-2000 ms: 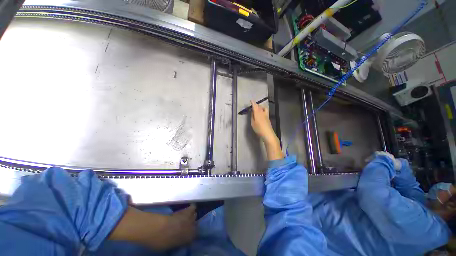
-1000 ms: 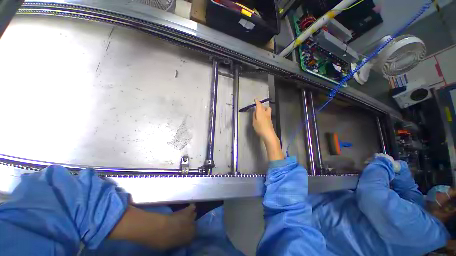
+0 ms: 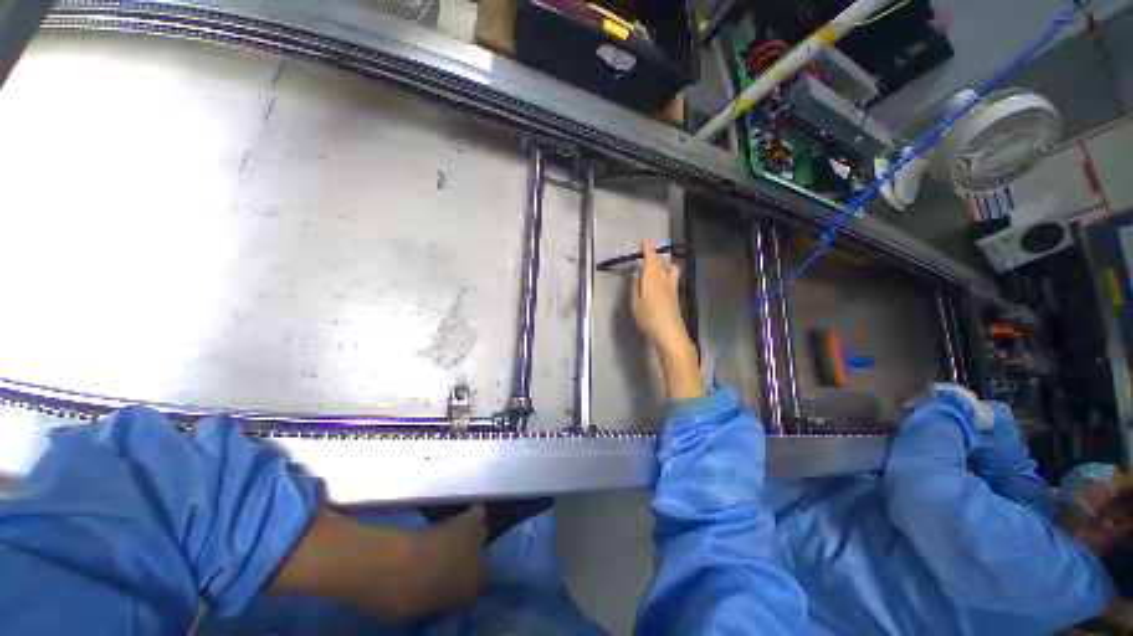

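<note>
A slim black pen-like tool (image 3: 618,262) lies slantwise over the grey metal bed, just right of two cross bars. My right hand (image 3: 656,298) is bare and reaches over the bed. Its index finger is extended onto the tool's right part; whether the fingers grip the tool or only press on it cannot be told. My left hand (image 3: 450,562) is bare, low in front of my body, below the conveyor's near edge. Its fingers look curled and shaded, and whether it holds anything cannot be seen.
The near conveyor rail (image 3: 497,470) runs between my body and the bed. Cross bars (image 3: 531,292) span it. An orange and blue tool (image 3: 836,358) lies in the right bay. Another person's sleeve (image 3: 950,466) is at right. A circuit board (image 3: 795,149) and black bin (image 3: 609,50) stand beyond.
The black tool has turned to lie flatter, its left end moving up. My right hand has shifted slightly right with its finger still on it. My left hand has hardly moved.
</note>
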